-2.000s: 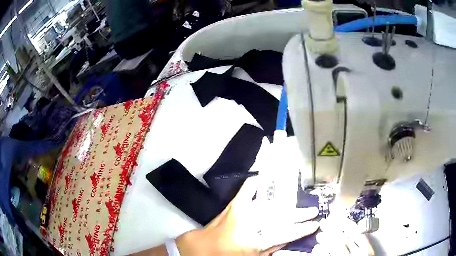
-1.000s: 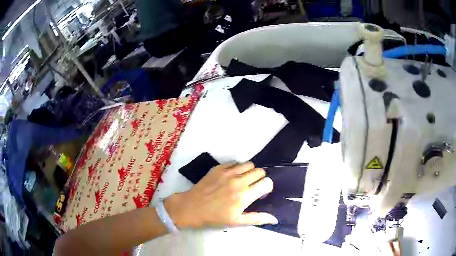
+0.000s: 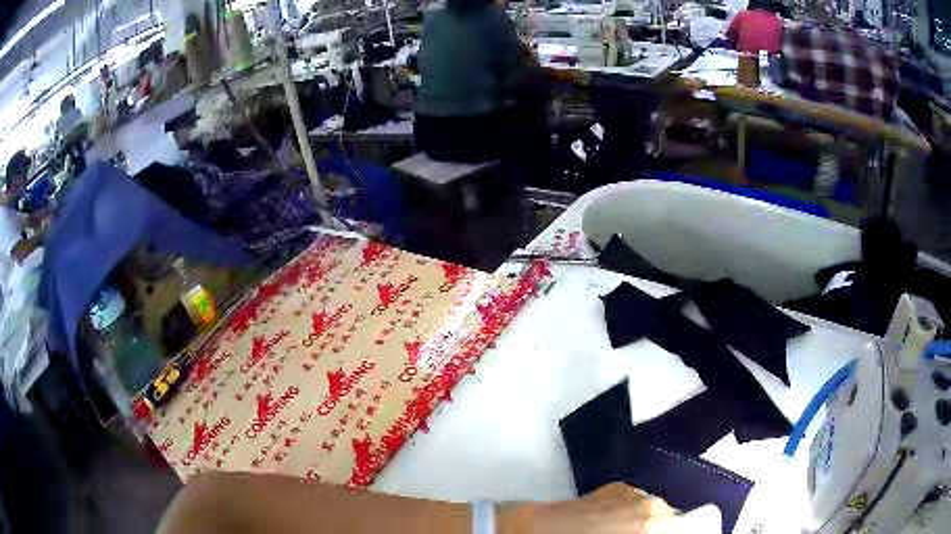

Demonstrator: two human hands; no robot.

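Dark cut fabric pieces (image 3: 704, 355) lie loose on the white machine table (image 3: 511, 386), some overlapping. A dark piece with a pale line near its edge (image 3: 693, 482) lies at the lower right, beside an angular dark piece (image 3: 600, 436). My left forearm, with a pale band at the wrist, crosses the bottom edge. My left hand (image 3: 626, 511) is at the bottom edge by the lined piece, mostly cut off and washed out by glare; its fingers do not show. My right hand is not in view. The needle area is out of the picture.
The sewing machine head (image 3: 876, 448) and blue hose (image 3: 819, 402) are at the right edge. A raised curved rim (image 3: 709, 235) bounds the table's far side. A tan cardboard board with red print (image 3: 313, 355) is at the left. A person in dark green (image 3: 469, 63) is seated beyond.
The view has swung left and up, so the machine head has shifted to the right edge and more of the floor shows. My left hand now sits lower, mostly cut off.
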